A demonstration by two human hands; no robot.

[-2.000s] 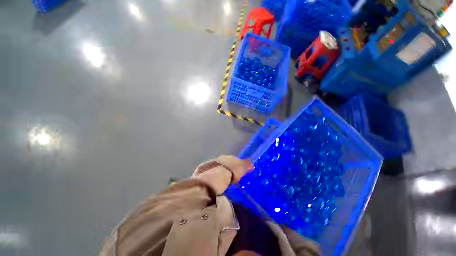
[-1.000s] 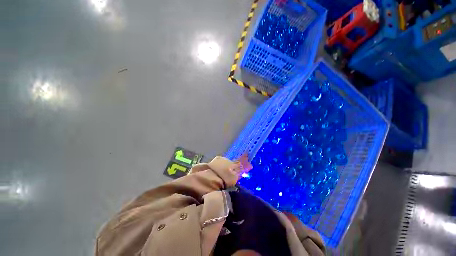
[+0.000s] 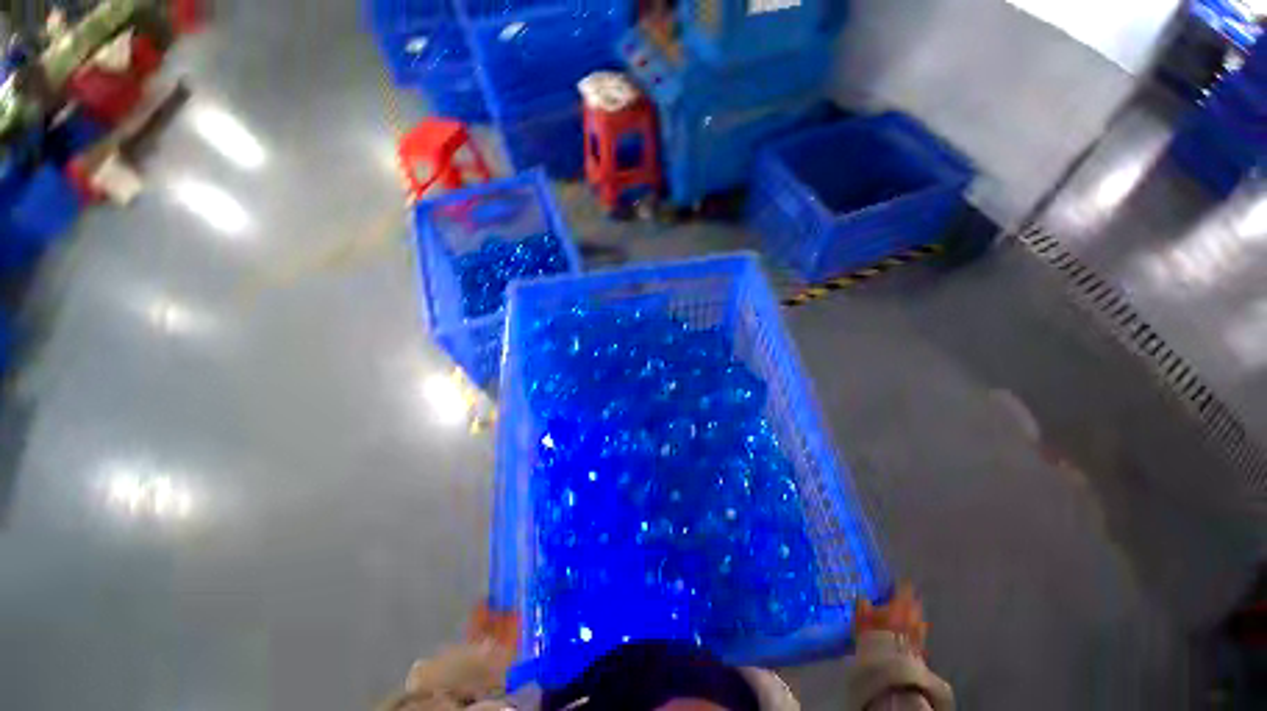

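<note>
A large blue mesh-sided crate (image 3: 820, 472) is in front of me, filled with many shiny blue plastic parts (image 3: 667, 472). My left hand (image 3: 496, 628) grips the near left corner of the crate; it is small and blurred, partly behind the rim. My right hand (image 3: 891, 618) grips the near right corner, its fingers at the rim. Both forearms are in beige sleeves at the bottom edge. The crate's underside is hidden.
Another blue crate (image 3: 442, 285) with some blue parts stands beyond to the left. Behind are a red stool (image 3: 442, 156), a white-topped red stool (image 3: 620, 146), stacked blue crates (image 3: 535, 84) and the blue machine (image 3: 743, 104). A dark blue crate (image 3: 820, 229) stands right.
The view has turned, bringing the held crate upright and central, with the machine now straight ahead. My right hand now shows at the crate's near right corner.
</note>
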